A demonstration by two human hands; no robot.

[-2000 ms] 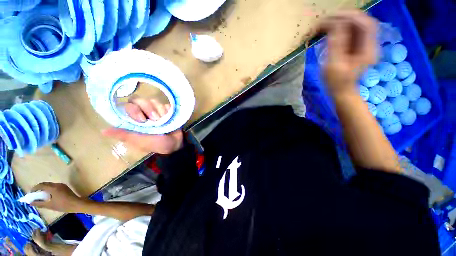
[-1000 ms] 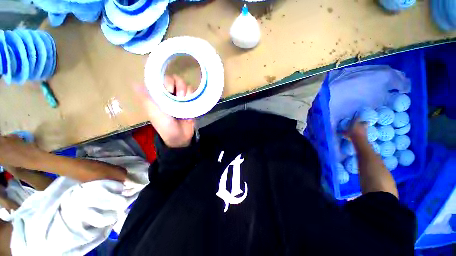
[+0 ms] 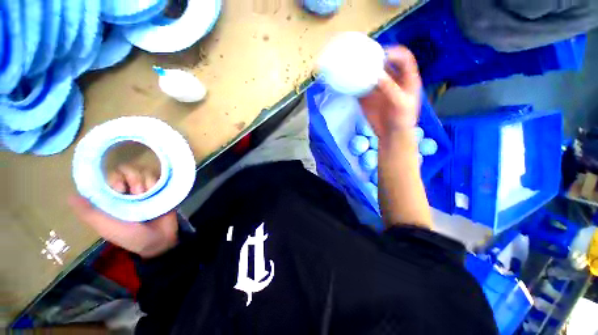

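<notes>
My left hand (image 3: 134,222) holds a pale blue flanged ring (image 3: 87,171) above the table edge, with fingertips showing through its centre hole. My right hand (image 3: 397,91) is raised over the parts bin and holds a round white-looking dome (image 3: 351,63), overexposed, its surface detail lost in glare. The white glue bottle (image 3: 183,86) with a blue nozzle lies on the table between the hands, touched by neither.
A ring pile (image 3: 56,118) lies on the table (image 3: 262,59) at upper left. The blue parts bin (image 3: 331,154) with several domes (image 3: 369,159) stands below the table edge. Another blue crate (image 3: 482,173) is at right. Something red shows under the table.
My right hand has come up out of the bin with a dome. My left hand still holds the ring. The view has swung to the right, so the neighbouring worker is largely out of view.
</notes>
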